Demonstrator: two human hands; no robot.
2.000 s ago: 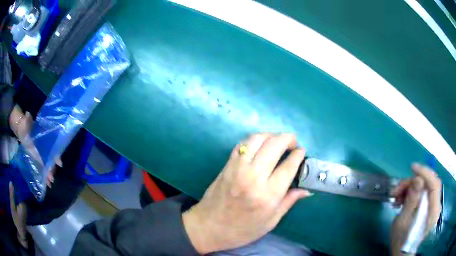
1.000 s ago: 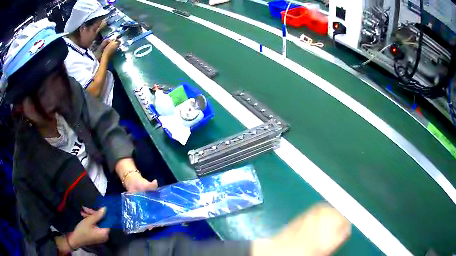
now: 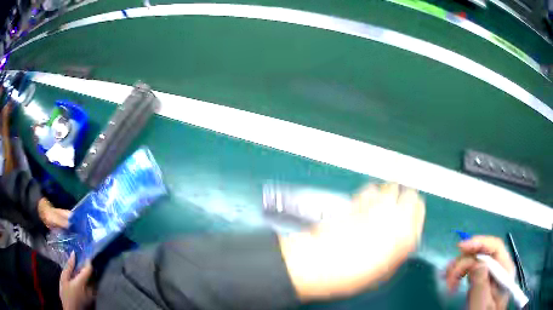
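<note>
A grey metal strip (image 3: 294, 203) with pale marks lies over the green surface in front of me, blurred; its right part is hidden by my left hand. My left hand (image 3: 358, 242), also blurred, appears closed on this strip; its thumb is hidden. My right hand (image 3: 482, 269), at the lower right, holds a white pen (image 3: 504, 281) with its blue tip pointing up and left. The pen is apart from the strip.
Another grey strip (image 3: 500, 170) lies at the right, beyond the white stripe. A thin dark tool (image 3: 518, 261) is beside my right hand. Stacked strips (image 3: 115, 136) and a blue bin (image 3: 77, 124) stand left. A person's hands hold a shiny blue bag (image 3: 118, 203).
The view has swung left and back to the right. My right hand with the pen is in view again. My left hand now has the blurred strip at it; the earlier strip lay between both hands.
</note>
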